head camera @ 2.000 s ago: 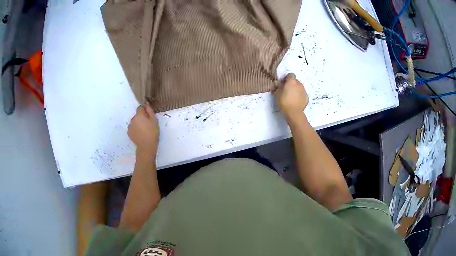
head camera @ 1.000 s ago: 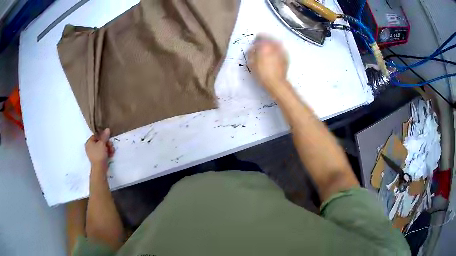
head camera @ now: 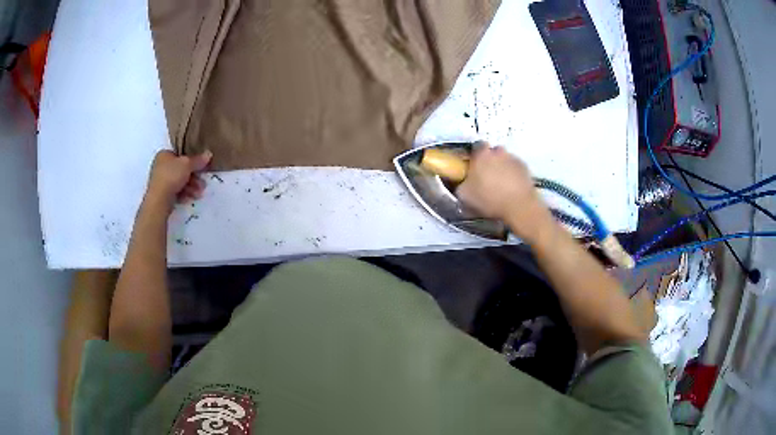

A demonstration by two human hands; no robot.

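A brown ribbed garment piece [head camera: 289,93] lies on the white pressing table, its lower edge towards me and its top cut off by the picture's edge. My left hand [head camera: 180,176] pinches the piece's lower left corner. My right hand [head camera: 496,183] is shut on the wooden handle of the steam iron [head camera: 432,194], slightly blurred. The iron's silver tip points left and touches or nearly touches the lower right corner of the piece. Whether the soleplate lies flat on the table cannot be told.
The dark iron rest [head camera: 575,53] with red marks lies at the table's right. A blue hose [head camera: 596,223] runs from the iron to the right. A red and black box [head camera: 691,102] stands beyond the table [head camera: 111,212]. White scraps [head camera: 683,306] lie at the lower right.
My right hand has let go of the cloth's right corner, reached to the iron and brought it from its rest down to the cloth's edge. My left hand still pinches the left corner.
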